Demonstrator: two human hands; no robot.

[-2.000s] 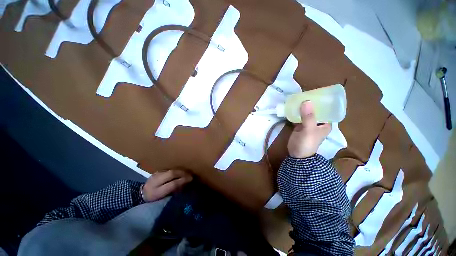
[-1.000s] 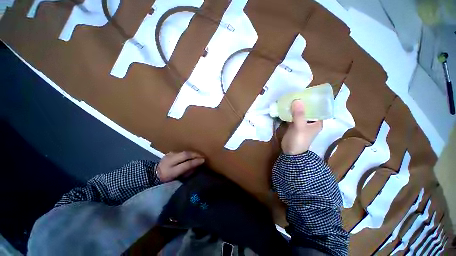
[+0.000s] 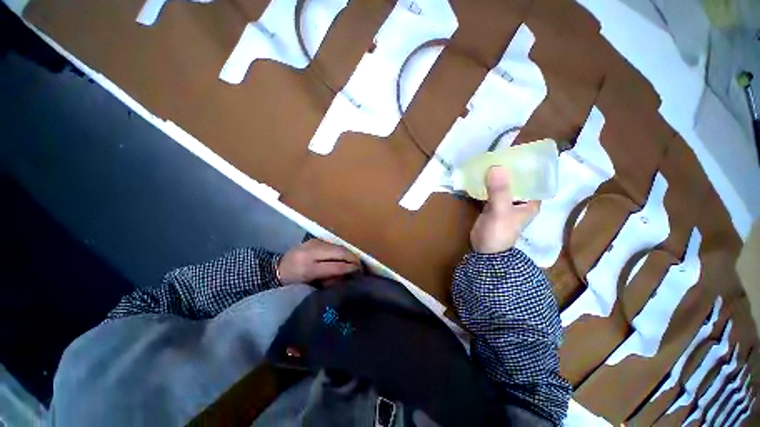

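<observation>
My right hand (image 3: 500, 218) holds a translucent glue bottle (image 3: 521, 169) with pale yellow liquid. The bottle lies nearly level, its nozzle pointing left over the lower end of a white shaped piece (image 3: 492, 104). Whether the tip touches the piece cannot be told. White pieces lie in a row on overlapping brown panels (image 3: 233, 125). A thin dark handle (image 3: 402, 83) arcs between two pieces. My left hand (image 3: 318, 262) rests empty at the table's near edge, fingers together and partly curled.
White covering (image 3: 225, 193) shows along the near edge and beyond the panels. A hammer (image 3: 750, 96) lies at the far right on grey-white sheets. More white pieces (image 3: 662, 308) continue to the lower right. Dark floor (image 3: 150, 167) is at the left.
In the view, the panels have shifted up and right. The bottle in my right hand has moved from a piece's middle to its lower end. My left hand has moved right along the edge.
</observation>
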